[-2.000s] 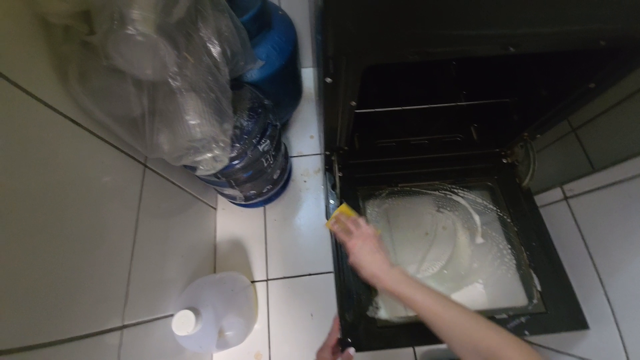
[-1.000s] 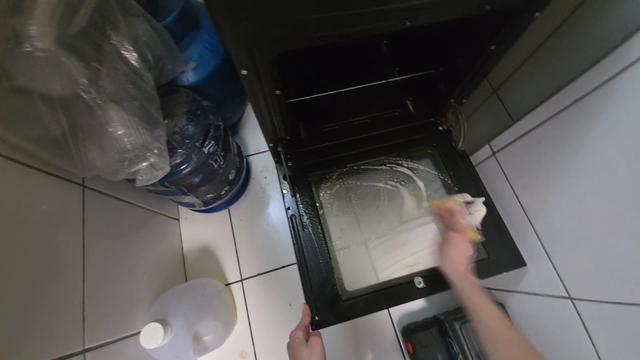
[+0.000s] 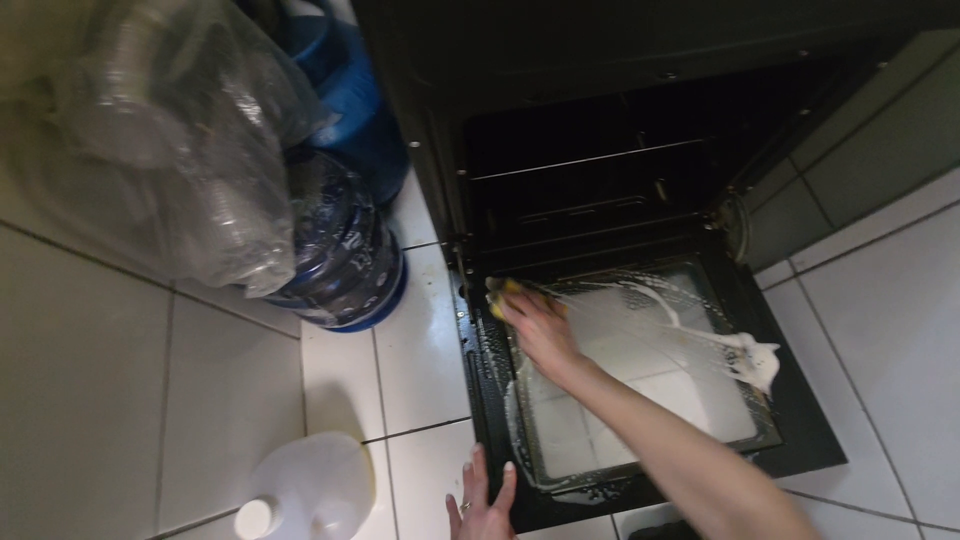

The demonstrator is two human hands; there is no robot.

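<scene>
An oven door [image 3: 795, 427] lies folded down, with soapy streaks over its glass pane [image 3: 637, 352]. My right hand [image 3: 541, 330] presses a yellow sponge [image 3: 508, 298] against the door frame at the upper left corner of the glass, near the hinge side. White foam [image 3: 754, 361] sits in a clump on the right part of the frame and trails across the pane. My left hand [image 3: 484, 499], with a ring on one finger, rests with fingers spread at the door's near left corner and holds nothing.
A translucent jug with a white cap [image 3: 315, 487] stands on the tiled floor at the lower left. Behind it are a large blue water bottle [image 3: 349, 247], a blue gas cylinder [image 3: 360, 112] and a clear plastic bag [image 3: 187, 142]. The dark oven cavity [image 3: 592, 165] gapes above the door.
My right hand has moved with the sponge from the right side of the glass to its upper left corner. Foam now lies on the right of the frame.
</scene>
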